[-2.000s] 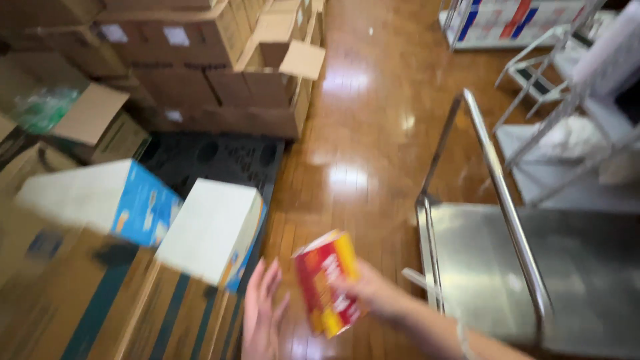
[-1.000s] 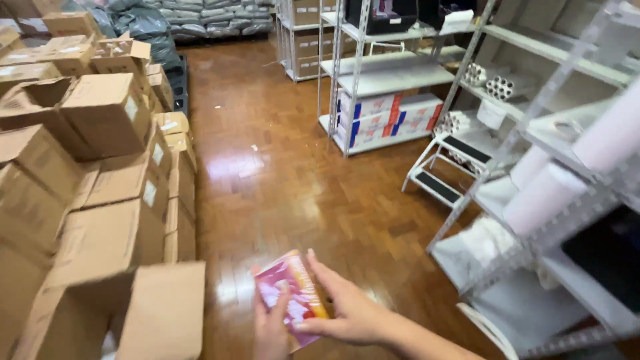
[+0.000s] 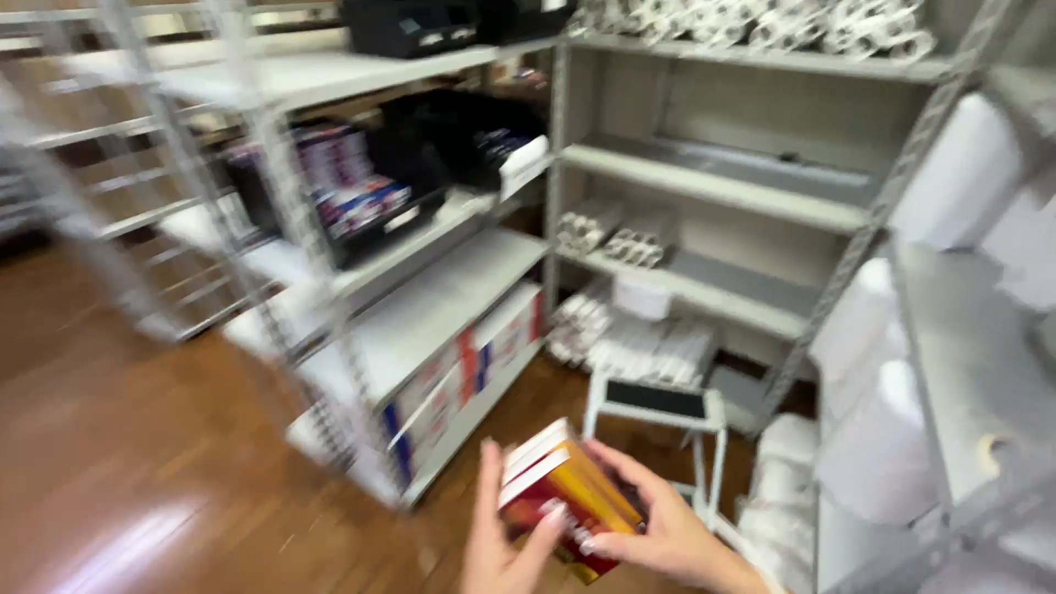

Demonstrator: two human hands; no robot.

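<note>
Two small red and yellow boxes (image 3: pixel 569 503), pressed together face to face, are held between both hands at the lower middle of the head view. My left hand (image 3: pixel 511 536) has its fingers along their left side and its thumb on the red front. From the right, my right hand (image 3: pixel 660 528) grips them, its thumb on the front near the lower corner and its fingers behind. The backs of the boxes are hidden.
A white step stool (image 3: pixel 656 400) with black treads stands just beyond my hands. Metal shelving (image 3: pixel 421 322) with black bins (image 3: pixel 371 206) is at the left. Rolls fill racks behind and at the right (image 3: pixel 874 445). Wooden floor (image 3: pixel 165 429) spreads at the lower left.
The view has swung right and closer to the shelving; the cartons are out of view. Two seconds ago the right hand alone held the boxes, with the left hand apart; both hands hold them now.
</note>
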